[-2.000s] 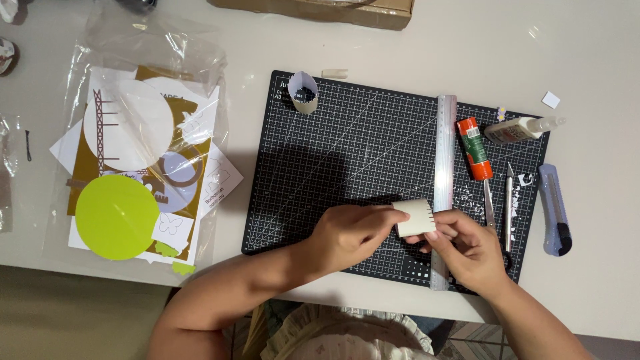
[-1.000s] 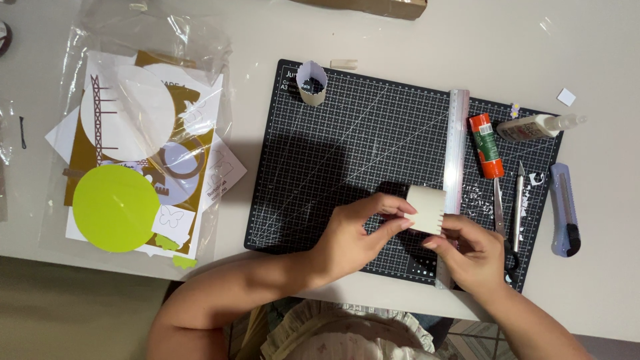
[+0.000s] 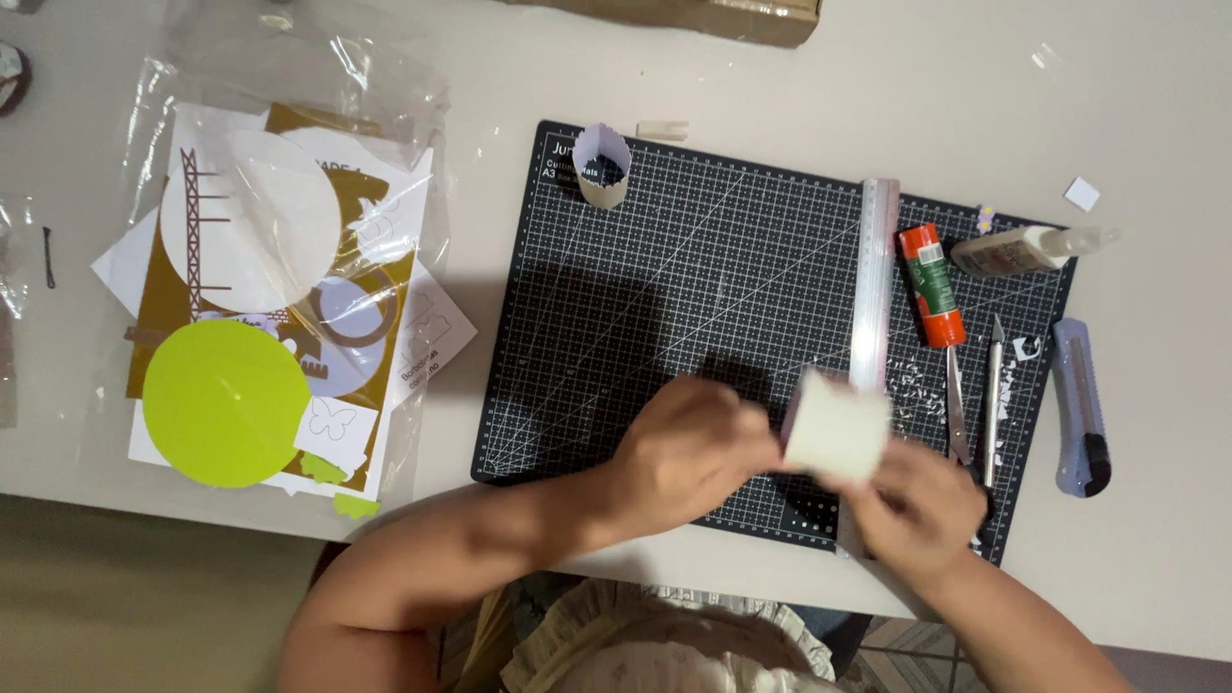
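Observation:
A small cream paper piece (image 3: 839, 428), blurred by motion, is held above the lower right of the black cutting mat (image 3: 616, 318). My right hand (image 3: 914, 505) grips its lower right edge. The fingertips of my left hand (image 3: 698, 452) meet its lower left corner; whether they pinch it is blurred. Partly beneath the piece lies a clear ruler (image 3: 874, 279). A paper tube with a scalloped rim (image 3: 603, 173) stands at the mat's upper left. Right of the ruler are a glue stick (image 3: 931, 286), partly hidden scissors (image 3: 955, 409), a craft knife (image 3: 994, 404) and white paper scraps (image 3: 914, 385).
A glue bottle (image 3: 1011, 252) lies across the mat's upper right edge, and a utility knife (image 3: 1083, 409) beside the mat. At left, a clear plastic bag (image 3: 385, 67) holds cut paper sheets, near a green paper circle (image 3: 226, 402). A cardboard box (image 3: 712, 14) is at the top.
The cream piece has turned in my hands; its notched edge, facing right earlier, no longer shows clearly. My left hand has drawn back a little from its face to its lower left corner.

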